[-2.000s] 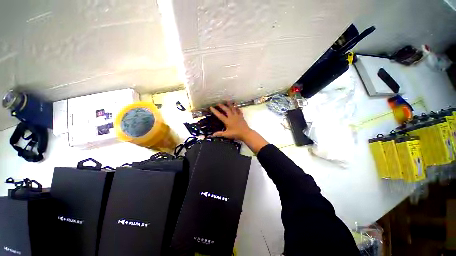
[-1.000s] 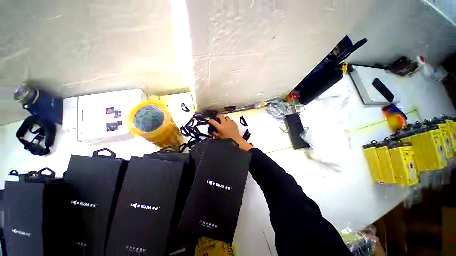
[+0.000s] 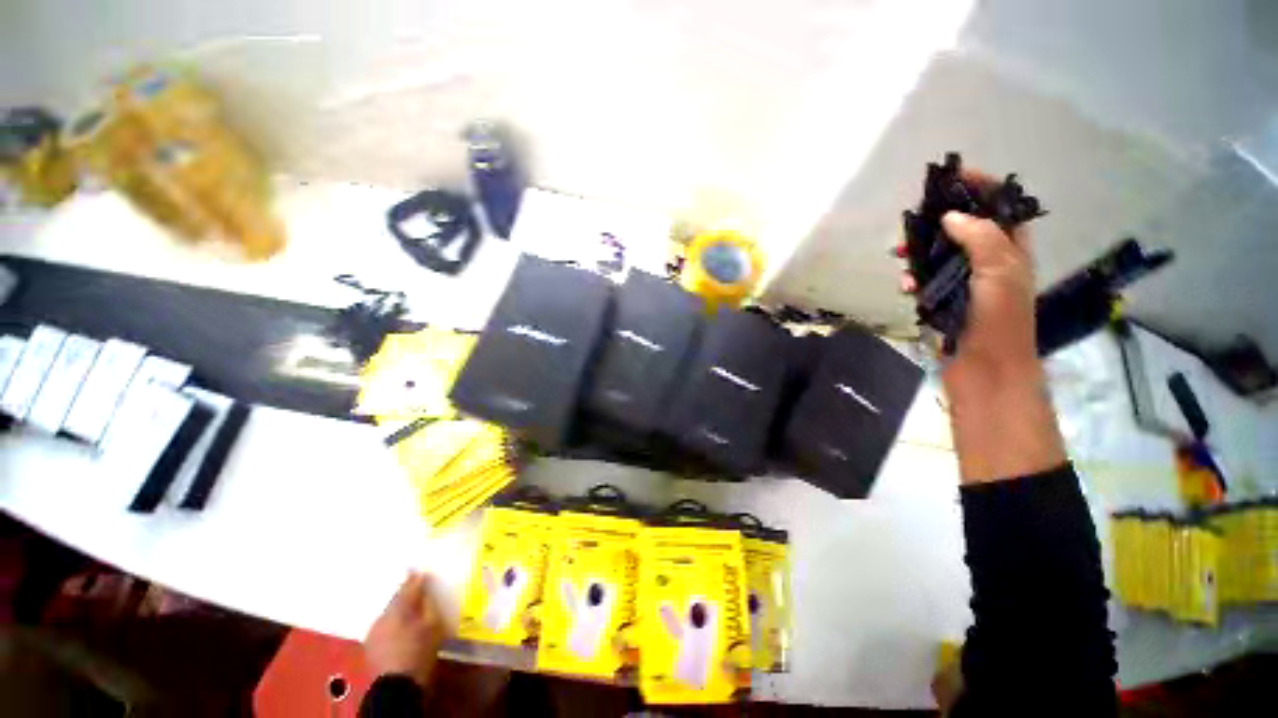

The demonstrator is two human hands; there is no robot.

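Note:
My right hand [image 3: 992, 267] is raised at the upper right, closed around a bunch of black hanging loops [image 3: 936, 267]. My left hand [image 3: 408, 630] is low at the table's front edge, blurred; whether it grips anything is unclear. Black retail boxes [image 3: 530, 347] stand leaning in a row mid-table. Yellow retail boxes [image 3: 592, 595] with black loops on top stand in front of them. Loose yellow printed cards [image 3: 451, 469] lie fanned to their left. More black loops [image 3: 367, 312] lie on the dark mat.
White inner trays [image 3: 110, 396] lie in a row at left. Amber tape rolls [image 3: 723, 267] stand behind the black boxes; more tape [image 3: 175, 161] is at the far left. A dark bottle [image 3: 493, 175] and black strap [image 3: 433, 230] stand at back. Another yellow box row [image 3: 1170, 564] is at right.
The view has swung left and down. My right hand has lifted from the loop pile behind the black boxes with a bunch of loops. My left hand has come into view.

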